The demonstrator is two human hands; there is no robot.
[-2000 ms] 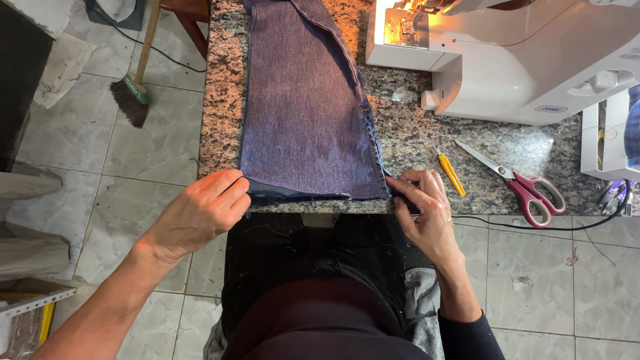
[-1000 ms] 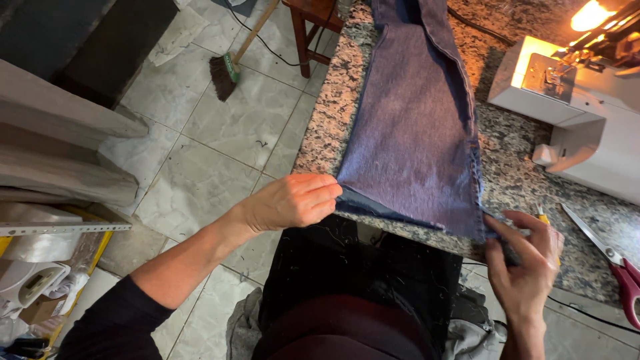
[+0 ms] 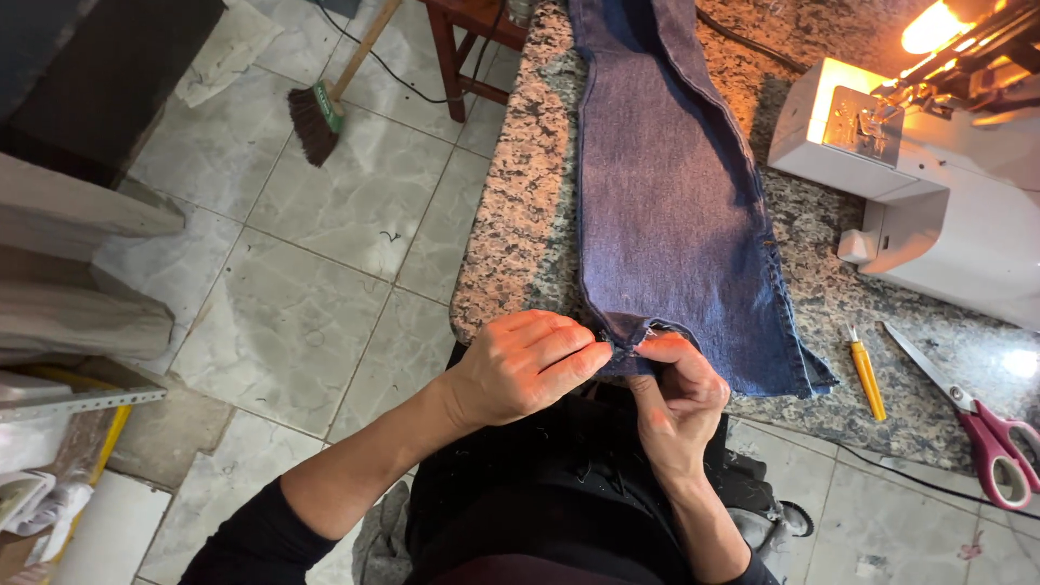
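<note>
A blue denim trouser leg [image 3: 674, 203] lies lengthwise on the granite table, its hem at the front edge. My left hand [image 3: 532, 366] pinches the hem near its left corner, where the cloth is turned up and frayed threads show. Close beside it, my right hand [image 3: 682, 394] grips the same hem between thumb and fingers. The hem's right corner lies loose on the stone. To the right rest a yellow seam ripper [image 3: 867, 378] and scissors with dark pink handles [image 3: 979, 422].
A white sewing machine [image 3: 934, 203] with its lamp lit stands at the right of the granite table [image 3: 512, 219]. A broom [image 3: 321, 118], a wooden stool [image 3: 451, 57] and a black cable are at the upper left. A shelf [image 3: 89, 402] holds things at lower left.
My right hand has left the hem's right corner and moved left, beside my left hand. The hem's left part, flat earlier, is now bunched between the fingers.
</note>
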